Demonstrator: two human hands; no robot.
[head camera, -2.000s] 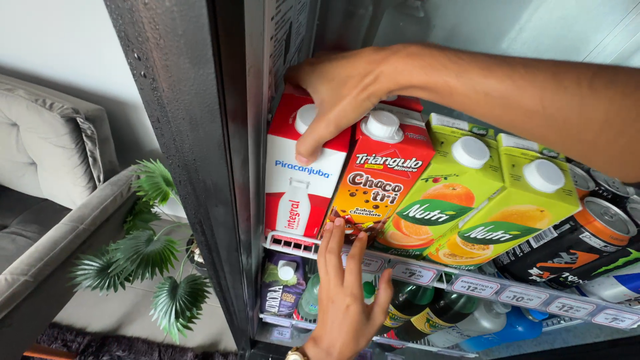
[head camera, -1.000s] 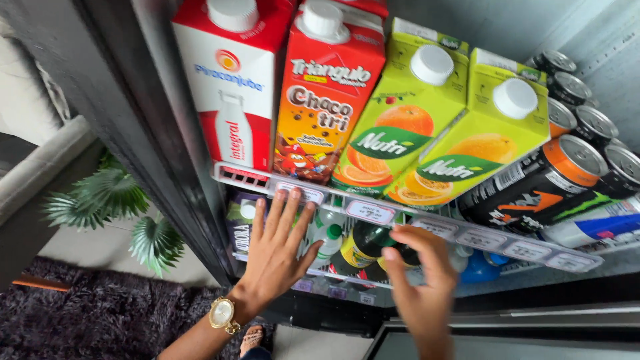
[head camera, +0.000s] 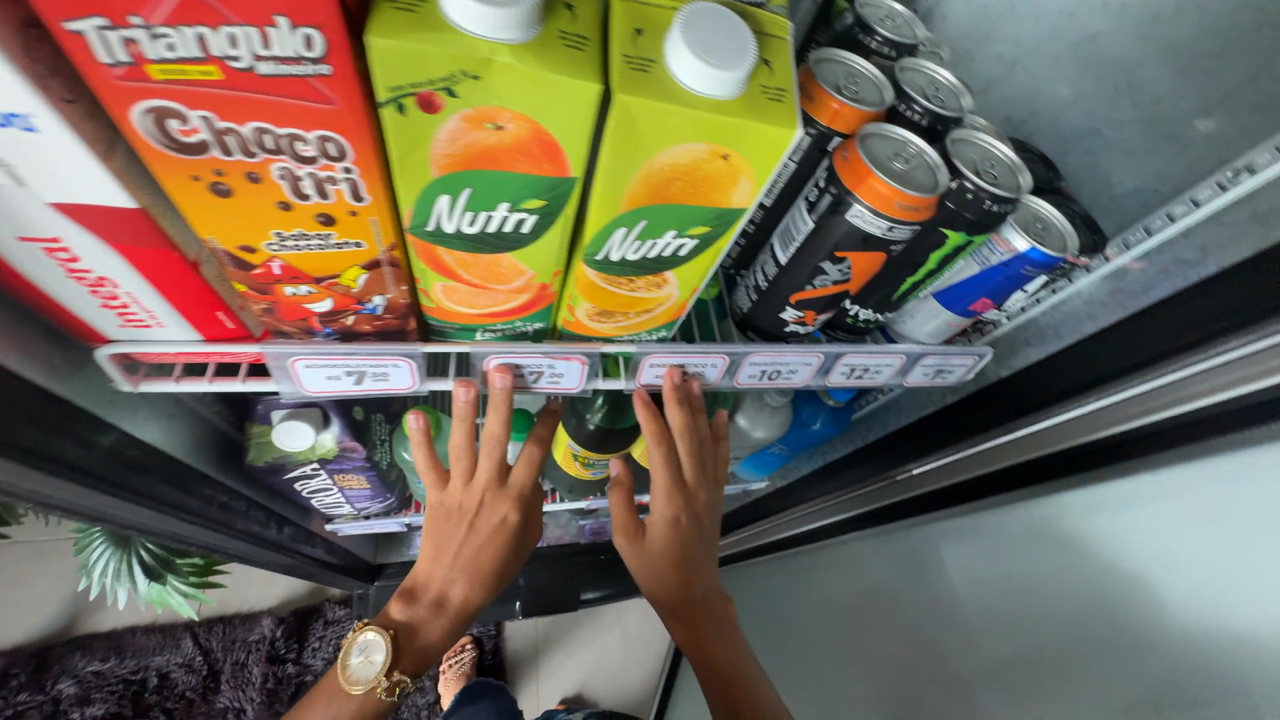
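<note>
My left hand (head camera: 480, 510), with a gold watch (head camera: 366, 657) on its wrist, has spread fingers; its fingertips touch the price-tag strip (head camera: 450, 370) of a wire shelf. My right hand (head camera: 675, 500) is beside it, fingers raised to a tag farther right on the same strip. Neither hand holds anything. Above the strip stand a red-and-white milk carton (head camera: 90, 250), a chocolate drink carton (head camera: 270, 170) and two green Nutri juice cartons (head camera: 490, 190) (head camera: 680, 180). To their right are several energy drink cans, among them a black-and-orange can (head camera: 850, 230).
On the shelf below are a purple juice carton (head camera: 335, 450), a bottle with a yellow label (head camera: 590, 450) and blue bottles (head camera: 800, 430). The open cooler door (head camera: 1000, 590) is at the lower right. A plant (head camera: 140, 565) and a dark shaggy rug (head camera: 200, 660) lie beyond the left frame.
Two seconds ago my right hand was on top of the milk carton; it has come down to the front strip. My left hand has moved right along the strip since one second ago. The view has shifted closer.
</note>
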